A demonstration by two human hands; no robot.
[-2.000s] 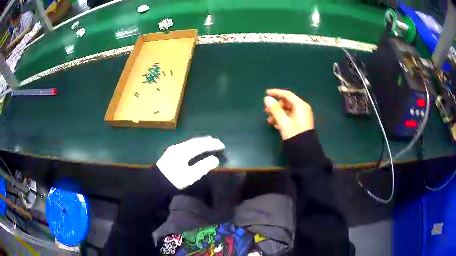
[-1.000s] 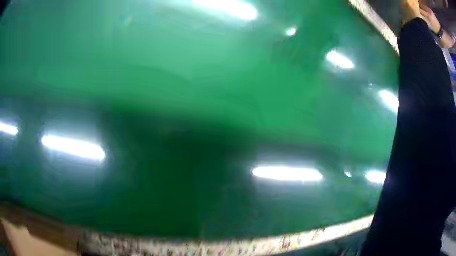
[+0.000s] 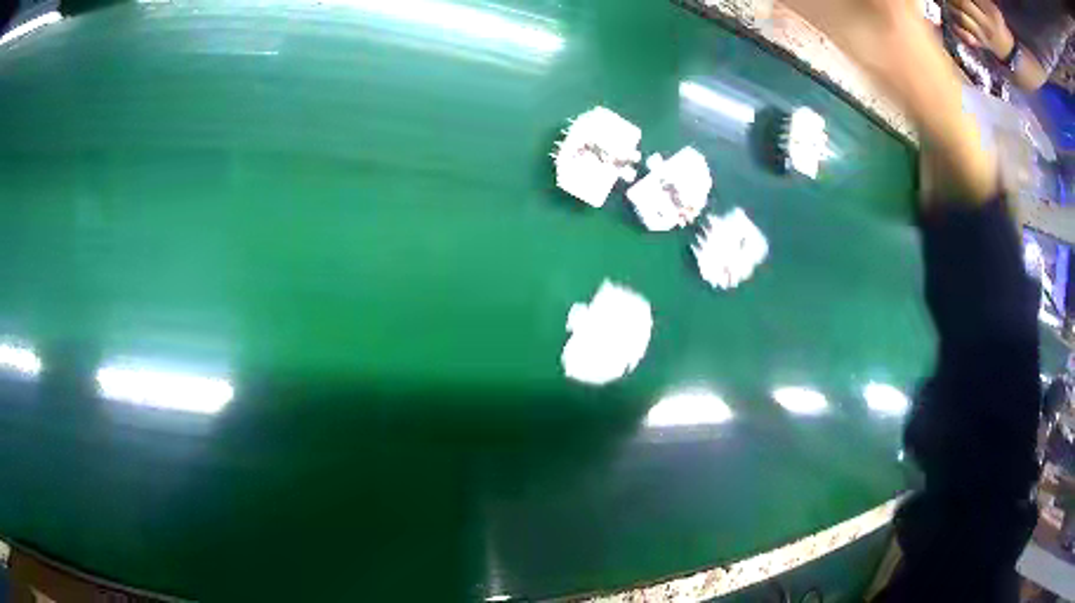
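Several chunky white plastic assemblies lie on the green conveyor belt (image 3: 354,271). One white assembly (image 3: 608,333) lies lowest, a small group (image 3: 670,189) lies above it, and another assembly (image 3: 805,141) lies to the right, near my forearm. My right hand (image 3: 884,47), bare and in a dark sleeve, reaches up over the belt's far edge at the top right. It is blurred and cut off by the top edge, so its fingers and anything in them cannot be made out. My left hand is out of the picture.
A worn white strip (image 3: 754,551) edges the belt at the bottom, and another pale edge (image 3: 813,65) runs along its far side at the top right. A corner of a cardboard tray (image 3: 59,583) shows at the bottom left. Another person's hand (image 3: 981,26) is at the top right.
The view has swung from the bench to the belt. Since one second ago, the white assemblies have come into view and my right hand has moved left along the top. My left hand has left the picture.
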